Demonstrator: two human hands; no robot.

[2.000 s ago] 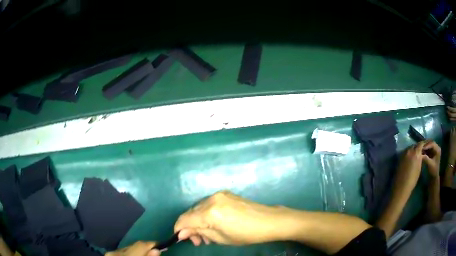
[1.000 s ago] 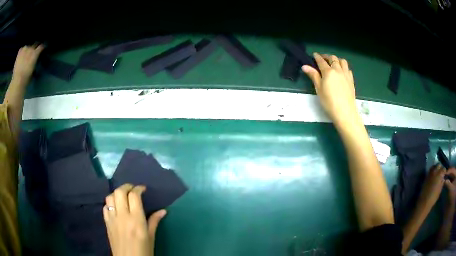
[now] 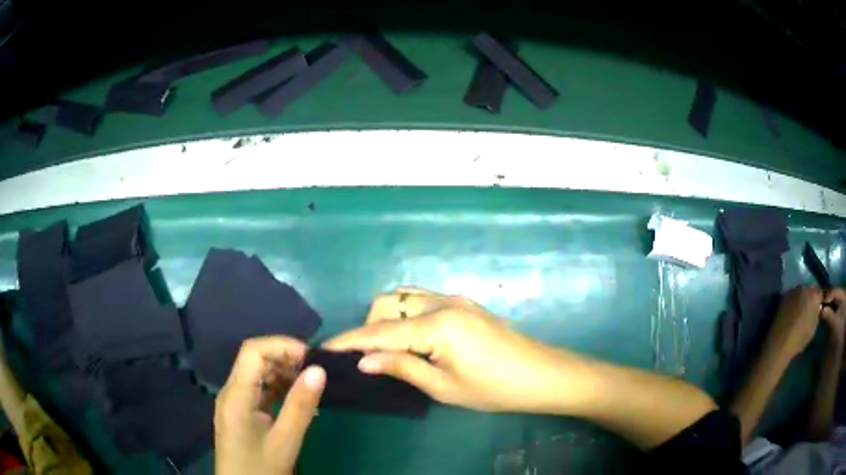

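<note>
A dark blank (image 3: 371, 390) lies between my two hands, low in the middle of the view. My left hand (image 3: 269, 399) grips its left end between thumb and fingers. My right hand (image 3: 436, 348) holds its upper edge, with the fingertips close to my left hand. The small loose stack of dark blanks (image 3: 237, 311) lies fanned just beyond my left hand. The pile of blanks (image 3: 125, 315) lies to its left. My right fingers partly hide the blank.
Folded pieces (image 3: 390, 63) lie scattered on the green conveyor belt (image 3: 612, 93) beyond the white rail (image 3: 371, 158). A white tab (image 3: 682, 243) and another dark stack (image 3: 756, 269) are at right. Another person's hands (image 3: 807, 315) work at far right; a sleeve (image 3: 46, 441) shows lower left.
My right hand has come back from the belt, where a folded piece now lies crossed over another. My left hand has lifted from the loose stack; both hands now hold a blank.
</note>
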